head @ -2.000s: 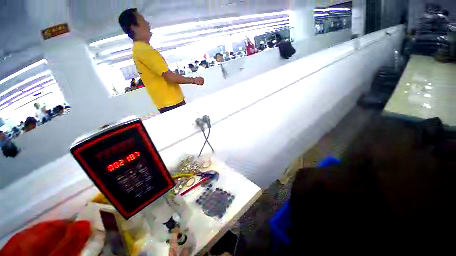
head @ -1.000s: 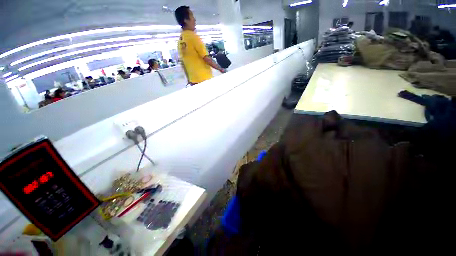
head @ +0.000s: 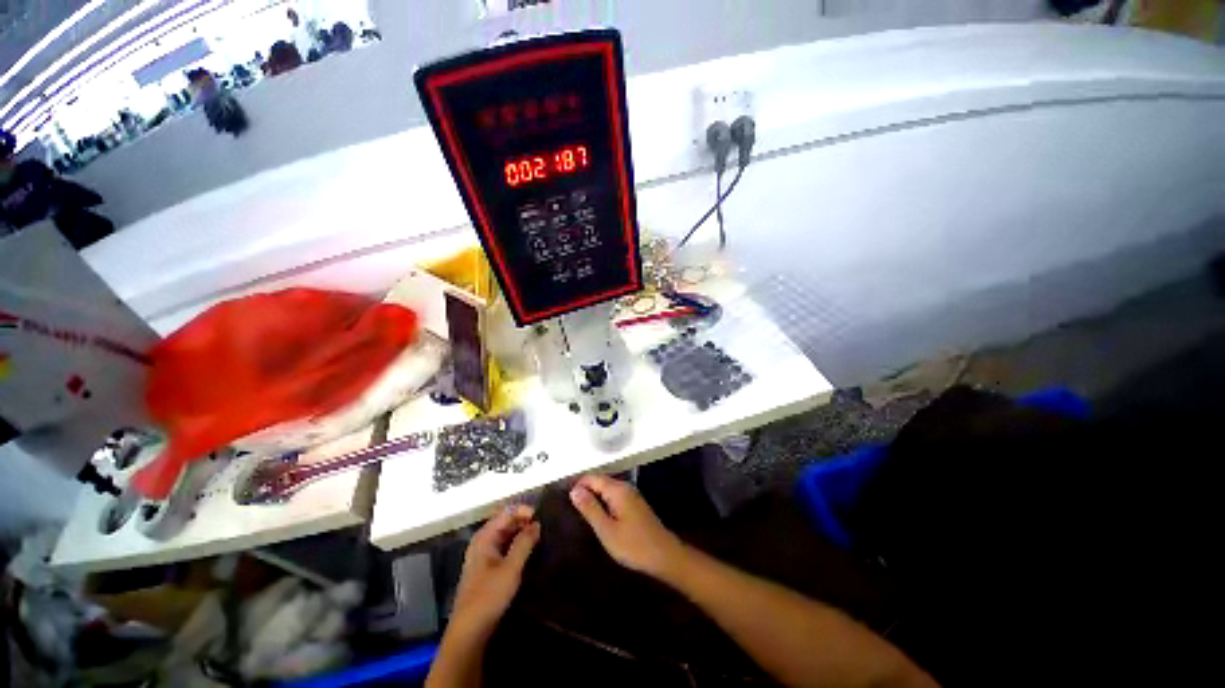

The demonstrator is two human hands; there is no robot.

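My left hand (head: 500, 554) and my right hand (head: 625, 522) are close together at the table's front edge, just below the button-attaching machine (head: 562, 182). Their fingertips pinch the edge of the dark brown garment (head: 571, 591), which spreads down over my lap. The machine's black panel has a red border and red digits. The dies (head: 603, 411) sit under the panel, above my hands, not touching the cloth. Shiny button backs (head: 478, 452) lie in a loose pile left of the dies. Dark button caps (head: 697, 371) lie in a flat patch to the right.
A red plastic bag (head: 269, 370) and a wrench (head: 336, 466) lie on the left table. A dark phone-like rectangle (head: 466, 347) leans by a yellow holder. Red-handled tools (head: 658, 316) lie behind the caps. A blue bin (head: 840, 487) stands right. Plugs (head: 732, 141) are on the wall.
The view has swung back left and down from the aisle to the machine. Both hands now show, holding the garment's edge. The person in yellow is out of view.
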